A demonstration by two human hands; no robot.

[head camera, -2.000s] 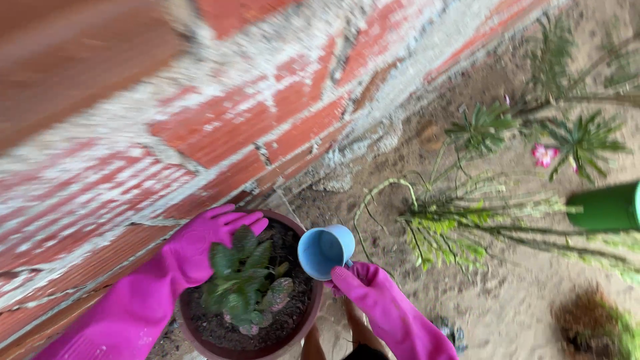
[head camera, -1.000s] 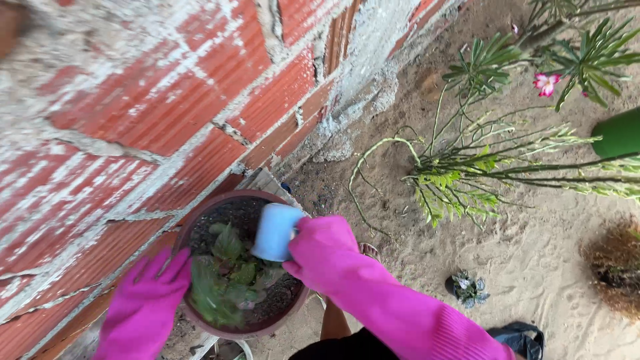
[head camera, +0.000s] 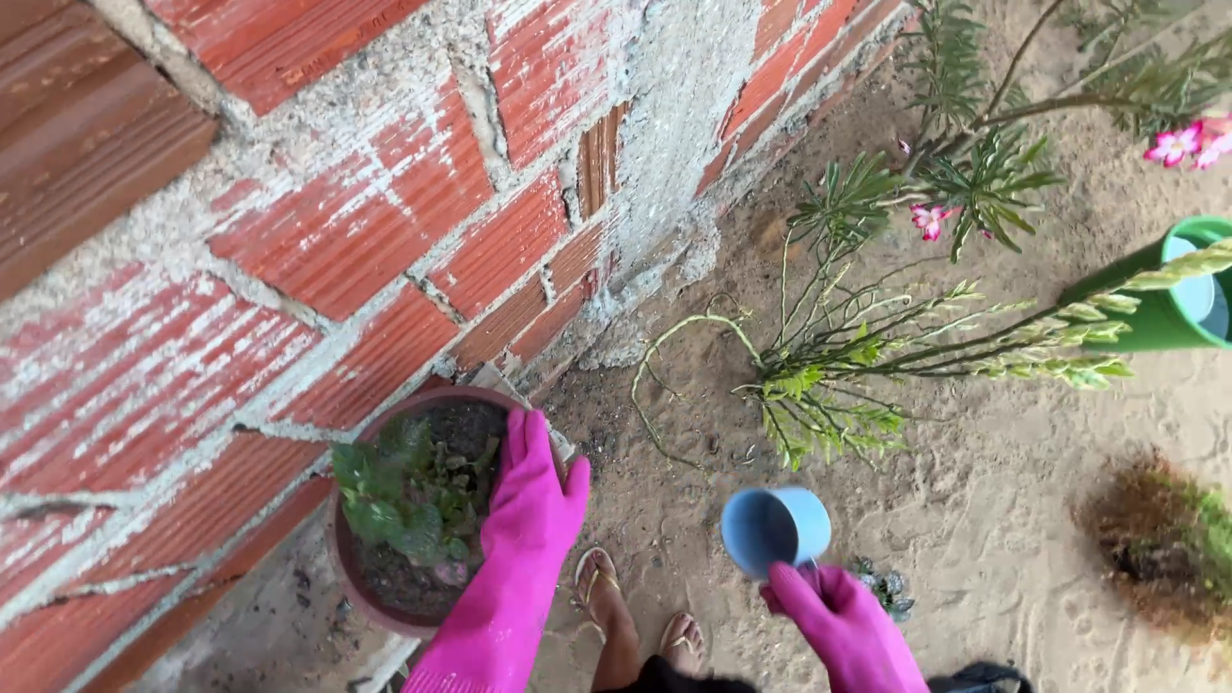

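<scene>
My left hand point(head camera: 534, 496), in a pink rubber glove, lies over the right rim of a round plant pot point(head camera: 348, 577), its fingers on the rim and soil edge. A leafy green plant point(head camera: 404, 491) grows in the dark soil of the pot. To the right of the pot, over sandy ground, my right hand point(head camera: 833, 606), gloved alike, grips a light blue cup point(head camera: 804, 520) by its handle side. The cup is tilted with its mouth turned to the left; I cannot tell whether anything is inside.
A rough brick wall point(head camera: 385, 192) runs diagonally behind the pot. A thin-stemmed plant point(head camera: 818, 375), a pink-flowered plant point(head camera: 991, 183), a green bucket point(head camera: 1145, 298) and a reddish-green plant point(head camera: 1165, 549) stand right. My sandalled feet point(head camera: 606, 587) are below, beside a small plant point(head camera: 890, 587).
The blue cup in my right hand has moved right, away from over the pot. My left hand has moved from the pot's lower left side to its right rim.
</scene>
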